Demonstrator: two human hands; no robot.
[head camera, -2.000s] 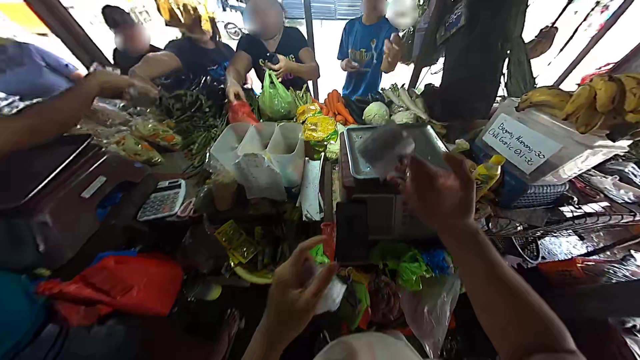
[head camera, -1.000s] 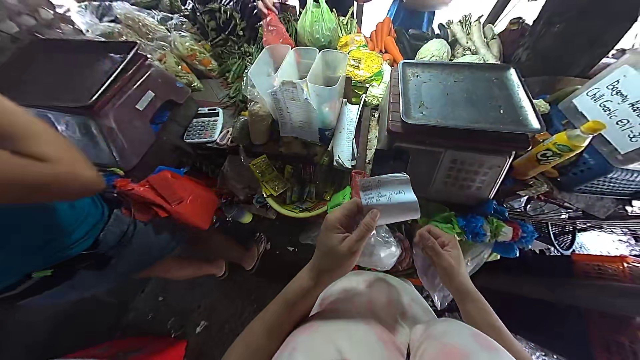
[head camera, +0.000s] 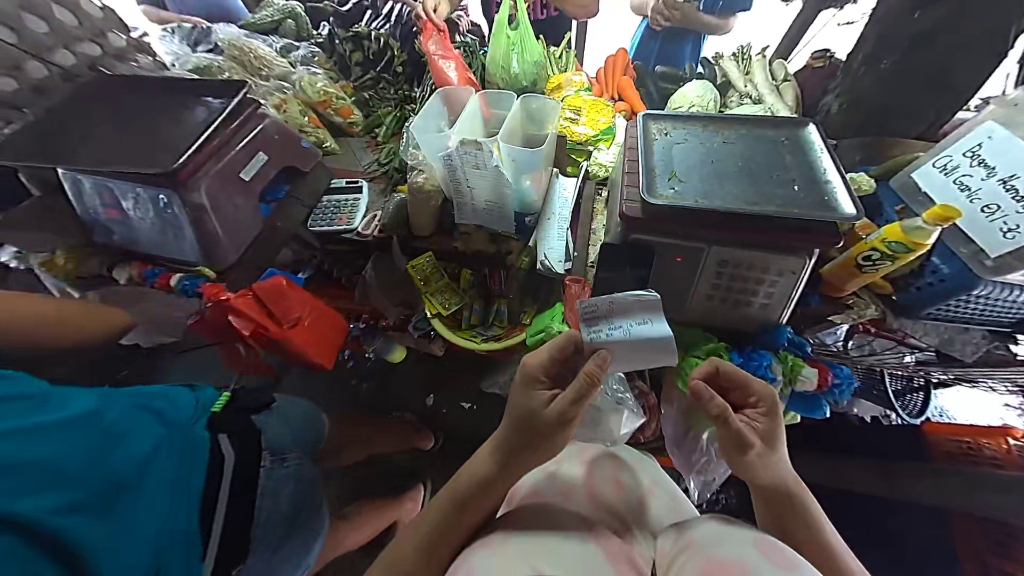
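Note:
My left hand pinches a small handwritten paper note between thumb and fingers at the middle of the view. To the right of the note, my right hand is curled with thumb against forefinger; nothing plainly shows in it, and a clear plastic bag hangs just beside it. Behind the note stands a digital weighing scale with a bare metal tray on top. Another crumpled clear bag lies below the note.
A person in a teal shirt stands at my left. A second scale, a calculator, a red bag, plastic bins and a yellow-rimmed basket surround me. A yellow drink bottle leans at right. People stand behind the vegetables.
Two seconds ago my right hand was raised in front of the scale tray; it is now low, beside the note in my left hand. The view has tilted down.

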